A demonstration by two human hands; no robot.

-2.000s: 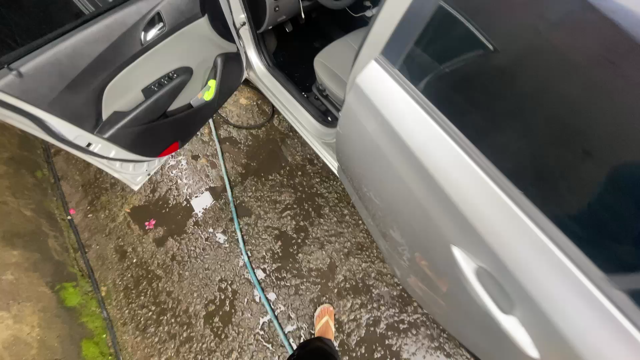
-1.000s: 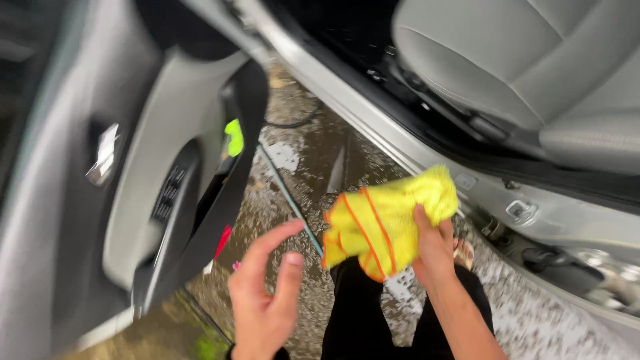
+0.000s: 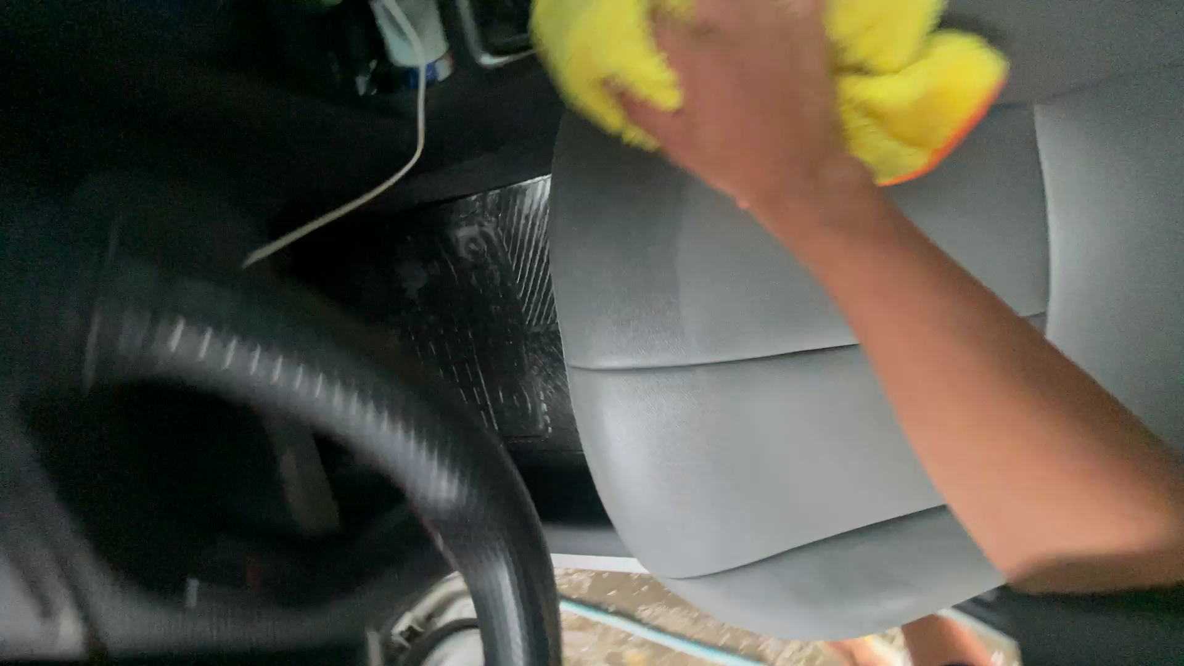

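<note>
My right hand (image 3: 740,92) is shut on a yellow microfiber cloth (image 3: 911,102) with orange edging, at the top of the view. Hand and cloth are over the far part of the grey car seat cushion (image 3: 758,453), and the forearm reaches across the seat from the right. Some of the cloth is cut off by the top edge. Whether it touches the seat is hard to tell. My left hand is not in view.
A black steering wheel (image 3: 398,435) fills the lower left, blurred. A white cable (image 3: 421,120) hangs above a black floor mat (image 3: 481,324). Below the seat, a blue-green hose (image 3: 661,634) lies on wet ground, near a bare leg (image 3: 943,640).
From beside the open door, the view has moved inside the car. The cloth, held in my right hand outside the car a second ago, is now over the seat. My left hand has left the view.
</note>
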